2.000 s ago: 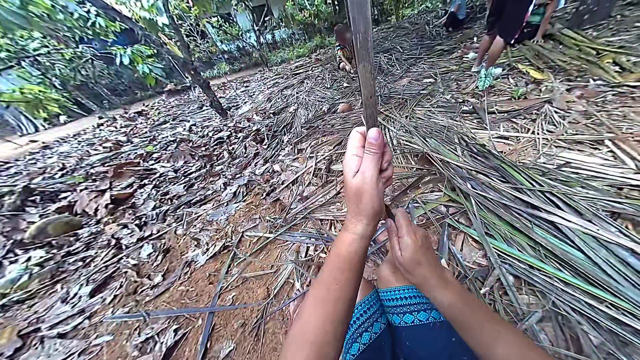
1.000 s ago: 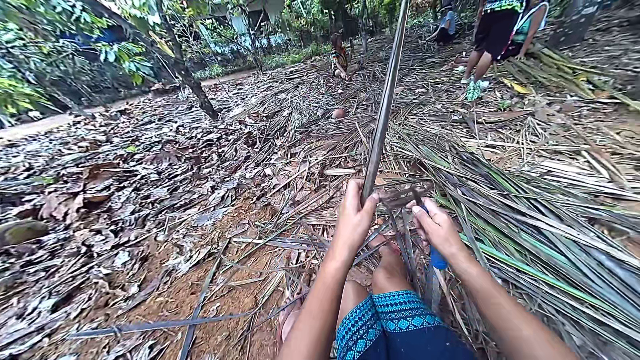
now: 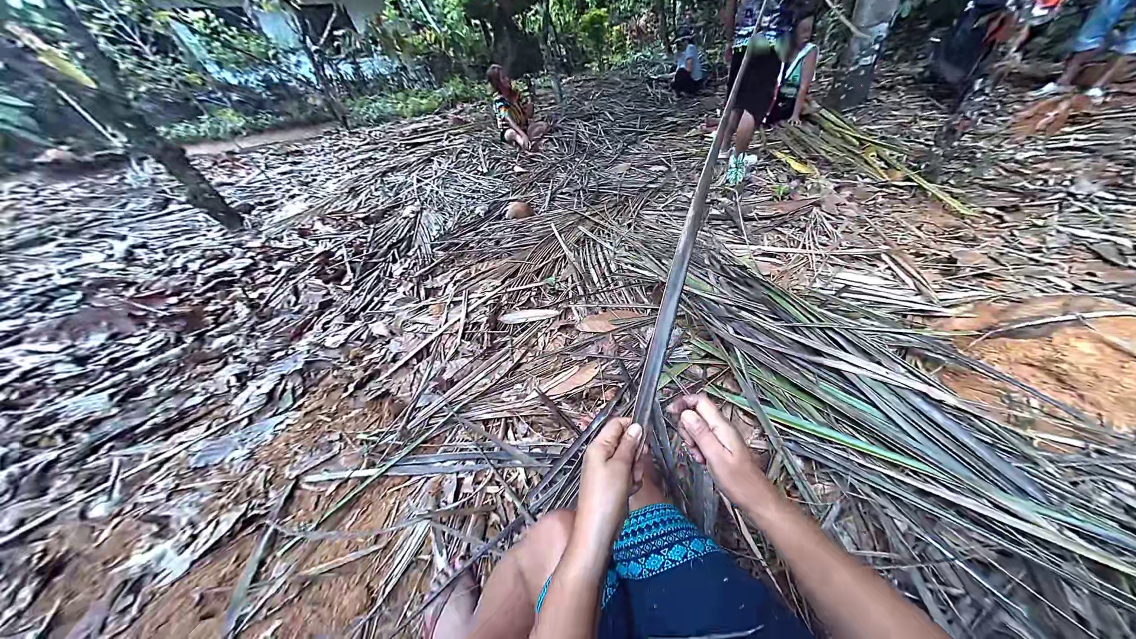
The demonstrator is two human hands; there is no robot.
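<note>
A long, narrow dried palm leaflet rises from my left hand, which pinches its lower end between thumb and fingers. Just to the right, my right hand is raised with its fingers curled close to the leaflet's base; whether it grips a thin strip there I cannot tell. Below the hands are my knees and dark blue shorts with a light blue patterned band. Other dark strips lie between and under my hands.
Cut palm fronds lie piled at the right. Dry leaves cover the ground at the left. A seated person and several other people are farther back. A slanting trunk stands at the upper left, a thicker trunk at the upper right.
My hands have drawn apart from their earlier position close together on the strip. The blue object seen by my right hand one second ago no longer shows. The view has tilted up.
</note>
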